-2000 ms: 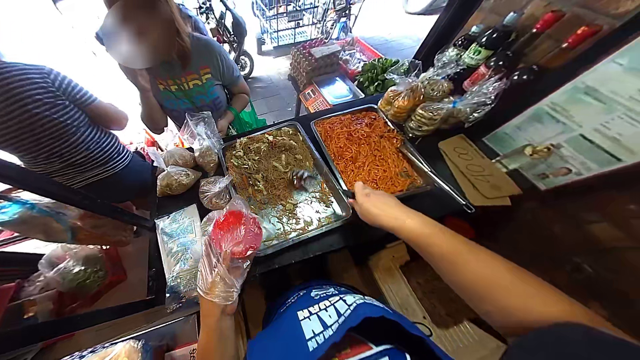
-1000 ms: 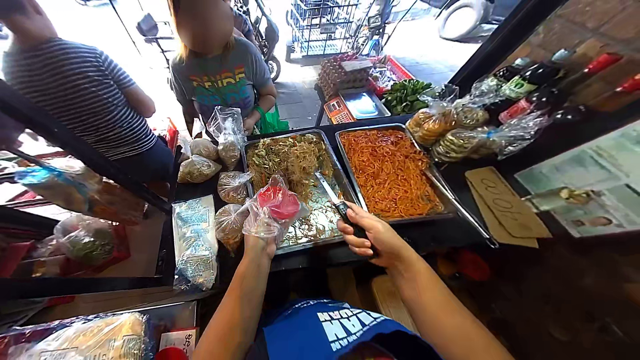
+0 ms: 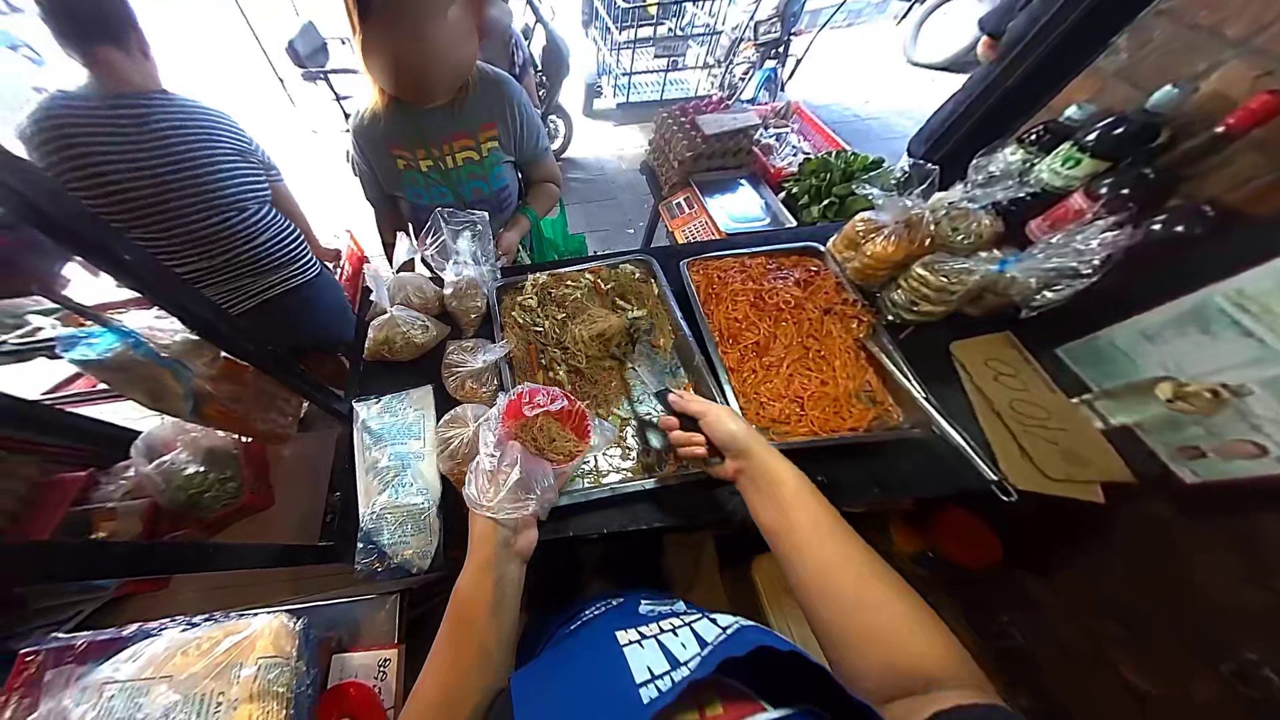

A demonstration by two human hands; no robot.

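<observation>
My left hand (image 3: 515, 530) holds a clear plastic bag (image 3: 510, 480) with a red bowl (image 3: 545, 405) in it; brown noodles (image 3: 549, 438) lie in the bowl. This stands over the near left corner of a metal tray of stir-fried thin noodles (image 3: 590, 320). My right hand (image 3: 710, 435) grips the black handle of metal tongs (image 3: 655, 385), whose far end reaches into that tray, at its partly bared right side. Beside it is a metal tray of orange-red noodles (image 3: 785, 340), with a long metal utensil (image 3: 930, 410) along its right edge.
Tied bags of noodles (image 3: 405, 325) and a pack of plastic bags (image 3: 397, 480) lie left of the trays. Bagged food (image 3: 940, 250), bottles (image 3: 1085, 155) and a cardboard sign (image 3: 1040, 405) are at the right. A person in a grey shirt (image 3: 450, 150) stands across the counter; another stands further left.
The bowl in my left hand, seen without noodles a second ago, now holds some. My right hand has kept hold of the black handle, and its metal end now points into the noodles.
</observation>
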